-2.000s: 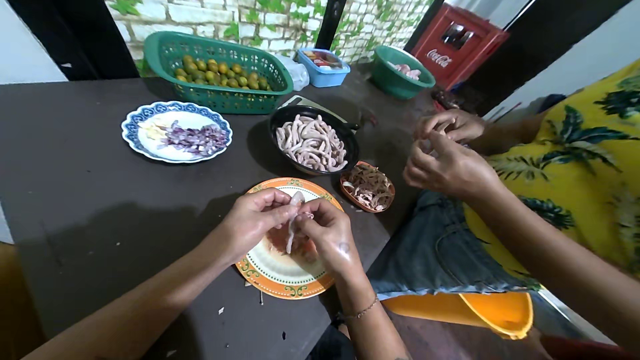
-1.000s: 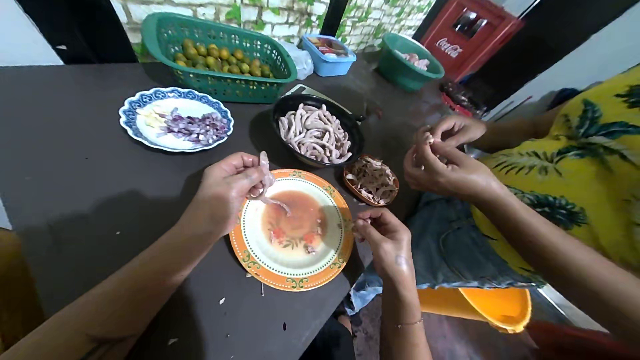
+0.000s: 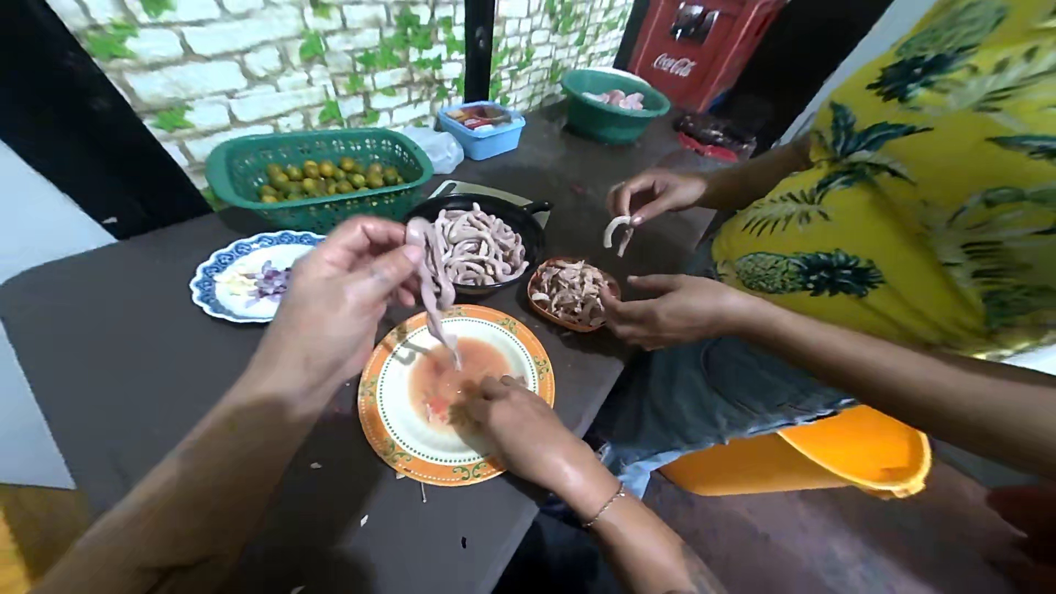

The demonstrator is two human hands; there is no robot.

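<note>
My left hand point(image 3: 351, 285) pinches a limp, pale strip of intestine point(image 3: 431, 276), which hangs down over an orange-rimmed plate point(image 3: 374, 412). Reddish liquid point(image 3: 445, 371) lies in that plate. My right hand point(image 3: 520, 425) is low over the plate's right side, its fingertips at the liquid; whether they hold anything is hidden. Behind the plate, a black pan point(image 3: 532, 223) holds a heap of similar pale strips point(image 3: 478, 247). To its right stands a small reddish-brown bowl point(image 3: 540, 312) filled with thin, brownish scraps point(image 3: 571, 290).
A co-worker's hands point(image 3: 660, 198) are at the right, one holding a pale strip. Behind are a green basket point(image 3: 231, 177) of small green-yellow fruits, a blue container point(image 3: 483, 140) and a green basin point(image 3: 610, 124). A blue-rimmed plate point(image 3: 206, 289) of chopped onion stands left; an orange bucket point(image 3: 742, 470) is below.
My left hand has lifted the strip, which now hangs lengthwise. My right hand has moved from beside the plate's right edge to over the liquid. The co-worker's hands have moved apart.
</note>
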